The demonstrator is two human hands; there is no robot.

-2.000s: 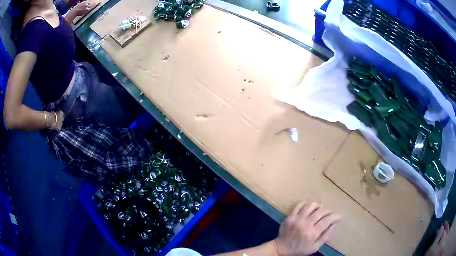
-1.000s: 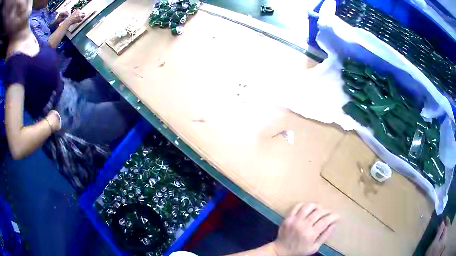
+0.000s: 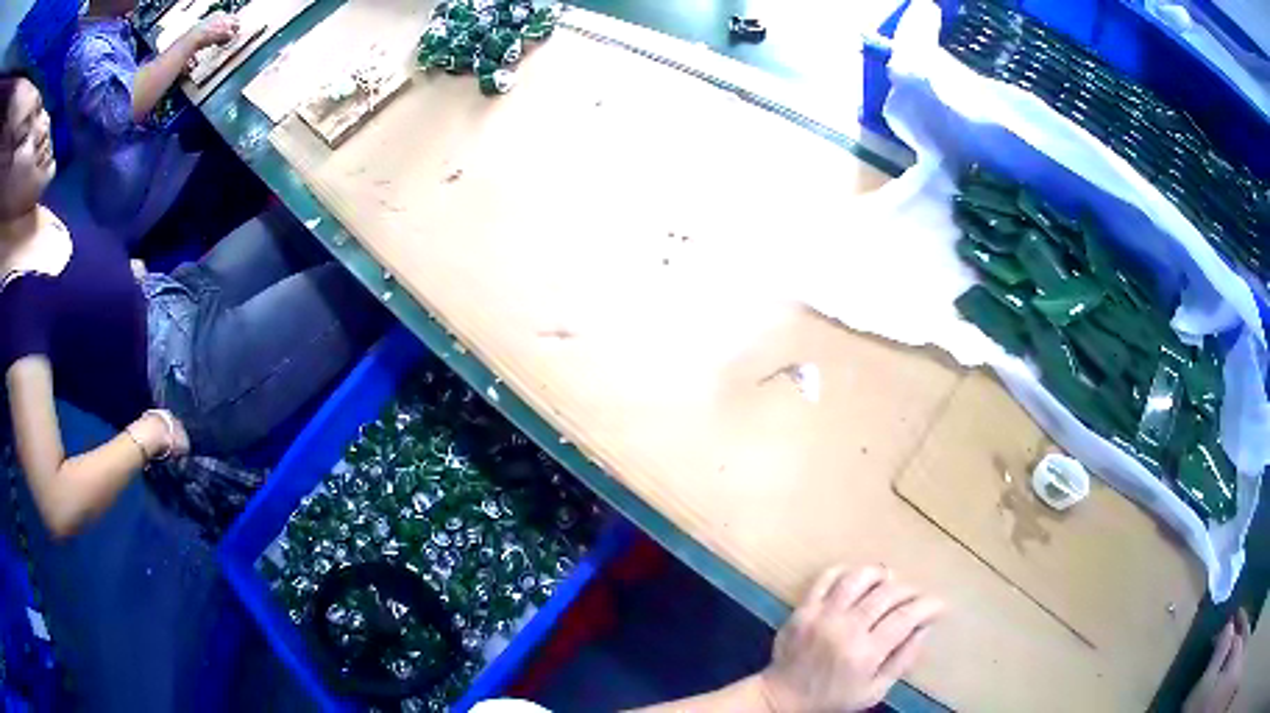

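Observation:
My left hand (image 3: 852, 641) rests on the near edge of the large cardboard sheet (image 3: 627, 279), empty, with its fingers slightly bent and a little apart. My right hand (image 3: 1223, 671) is cut off at the lower right edge of the picture; only a part shows, and what it holds cannot be seen. Between them and farther in lies a stained cardboard pad (image 3: 975, 460) with a small white dish (image 3: 1060, 481) on it. Beyond the pad, flat dark-green parts (image 3: 1065, 307) lie heaped in a white liner (image 3: 912, 265). A white scrap (image 3: 805, 379) lies on the sheet.
A blue crate (image 3: 877, 87) at upper right holds racked green parts (image 3: 1114, 105). Green-and-silver assemblies (image 3: 485, 42) and another pad (image 3: 348, 109) lie at the bench's far end. A blue floor bin (image 3: 279, 490) holds similar pieces. Two people (image 3: 84, 327) sit along the left side.
The nearer seated person has leaned back and left, showing a head and more of the legs; the person behind shows more fully. The floor bin is less covered. My hands have hardly moved.

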